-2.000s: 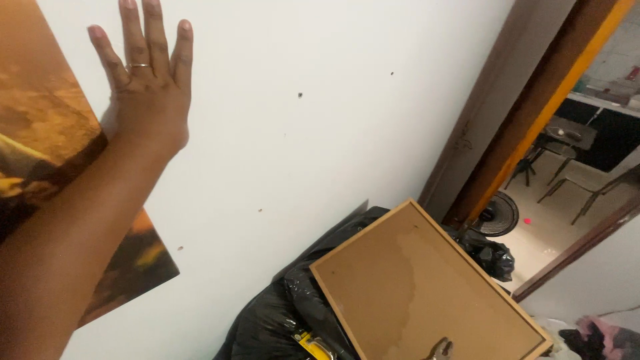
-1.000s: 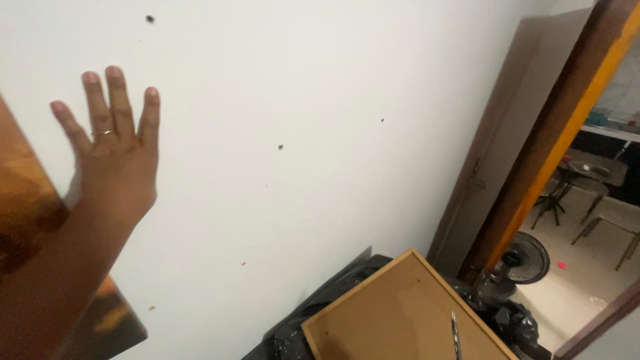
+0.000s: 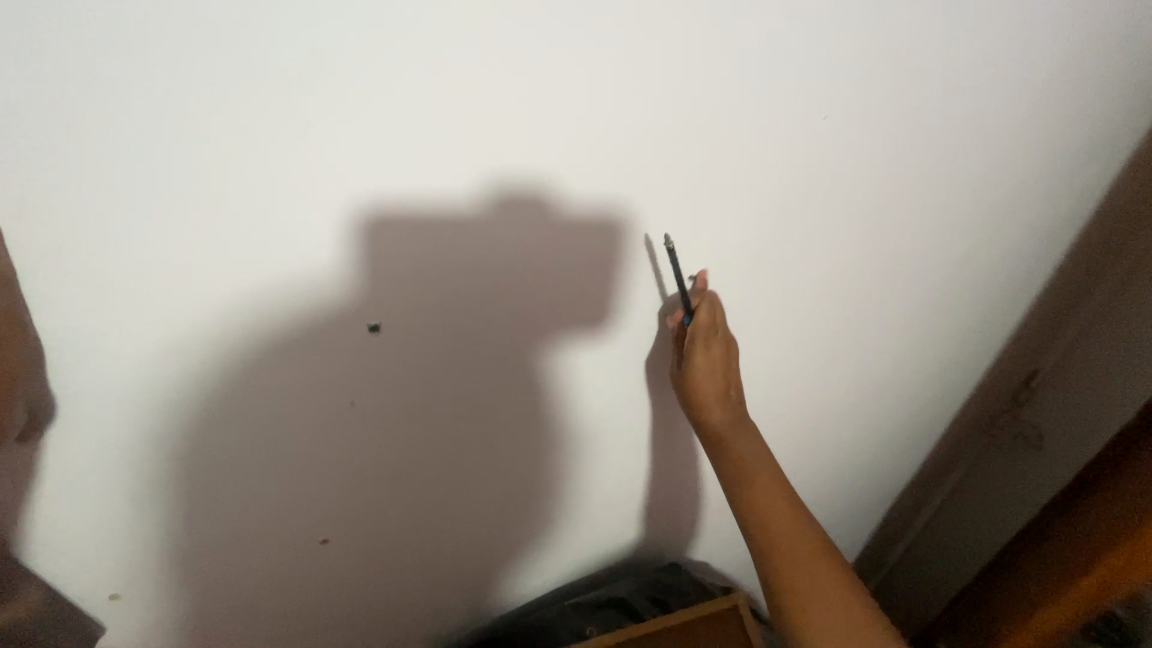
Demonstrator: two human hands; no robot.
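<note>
My right hand (image 3: pixel 709 360) is raised against the white wall (image 3: pixel 864 225), closed around a dark, slim pen-like tool (image 3: pixel 677 274) whose pointed tip aims upward. Near the fingertips shows a small dark spot, partly hidden by the fingers. At the left edge is part of my left arm or hand (image 3: pixel 22 387); its fingers cannot be made out. A larger dark hole (image 3: pixel 374 328) and a smaller mark (image 3: pixel 324 541) are in the wall, left of my right hand, within a broad shadow.
At the bottom lie a black plastic bag (image 3: pixel 621 598) and the corner of a wood-framed board (image 3: pixel 693 625). A picture's lower corner (image 3: pixel 54 612) shows at bottom left. A door frame (image 3: pixel 1080 540) slants along the right side.
My right hand has come into view with the pen-like tool, up at the wall. My left hand, spread on the wall before, is now mostly out of view. The view has moved closer to the wall.
</note>
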